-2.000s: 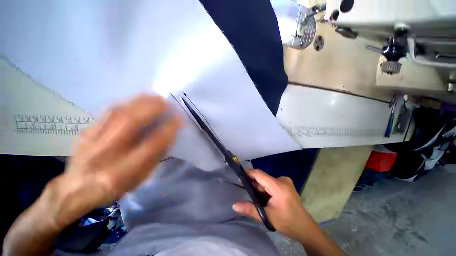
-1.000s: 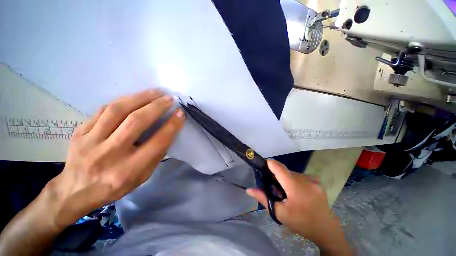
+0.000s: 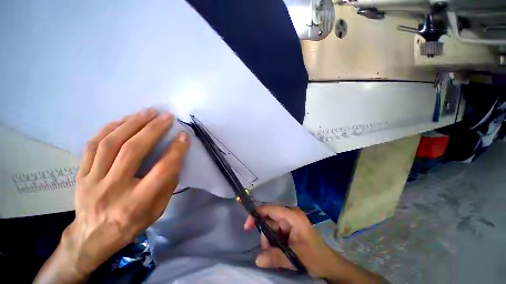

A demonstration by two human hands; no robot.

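Observation:
A large pale white-lavender garment panel [image 3: 127, 66] lies over the table, its near edge over my lap. Two thin dark pocket opening lines [image 3: 230, 155] run slantwise on it. My right hand [image 3: 288, 236] holds black tailor's shears [image 3: 219, 158] by the handles; the blades look nearly closed, seen edge-on, with the tips at the far end of the lines. My left hand [image 3: 125, 172] lies spread on the panel, left of the tips, thumb close to them. Navy cloth [image 3: 272, 55] shows beyond the panel's right edge.
The sewing machine [image 3: 471, 28] stands at the upper right on its beige bed [image 3: 366, 61]. A printed ruler scale [image 3: 47, 180] marks the table's front edge. Below right are a beige board [image 3: 380, 183], a red container [image 3: 433, 146] and grey floor.
The shears turned from showing their flat side to edge-on, and their handles moved left and down. The view has shifted. My left hand remains on the panel near the tips.

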